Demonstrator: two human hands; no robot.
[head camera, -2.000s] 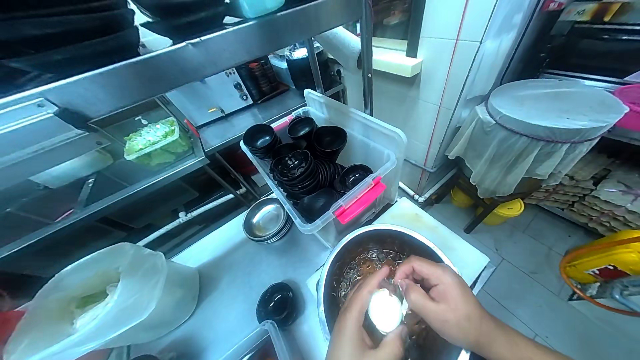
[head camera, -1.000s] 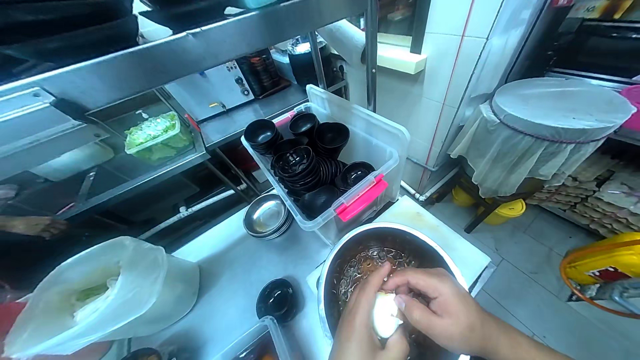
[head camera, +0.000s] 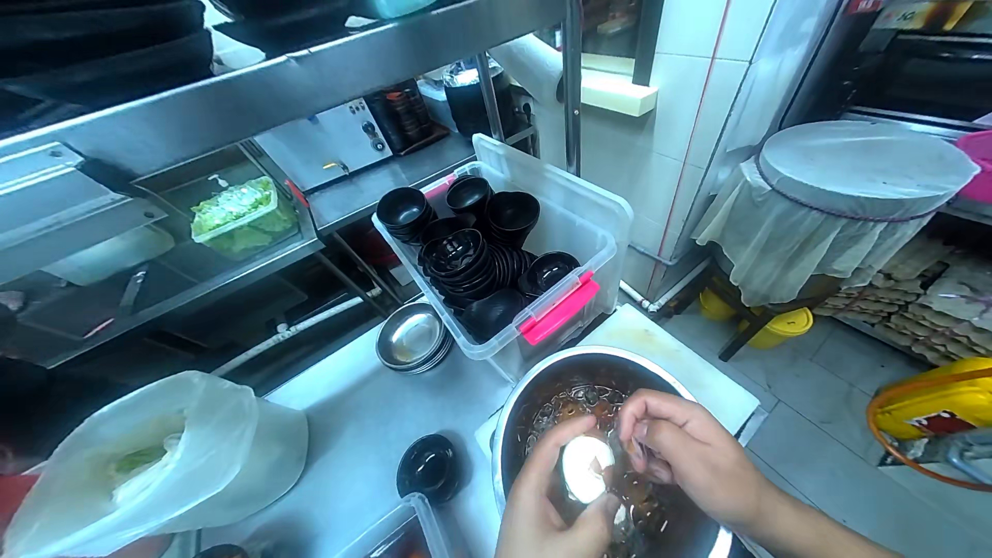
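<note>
My left hand (head camera: 554, 496) holds a white egg (head camera: 587, 468), partly peeled as far as the glare lets me see, between thumb and fingers. Just right of it, my right hand (head camera: 682, 449) has its fingertips pinched together; a small bit, possibly shell, seems to be between them. Both hands are over a round metal pot (head camera: 535, 380) of dark liquid, in which brownish pieces and foam show. What lies under the hands is hidden.
A clear plastic bin (head camera: 612, 232) of stacked black bowls (head camera: 457, 256) stands behind the pot. Metal bowls (head camera: 411, 337), a black bowl (head camera: 428, 467) and a lined bucket (head camera: 267, 446) are to the left. A steel shelf (head camera: 325, 70) crosses above.
My right hand's fingers were on the egg one second ago and are now apart from it, to its right. The egg stays in my left hand.
</note>
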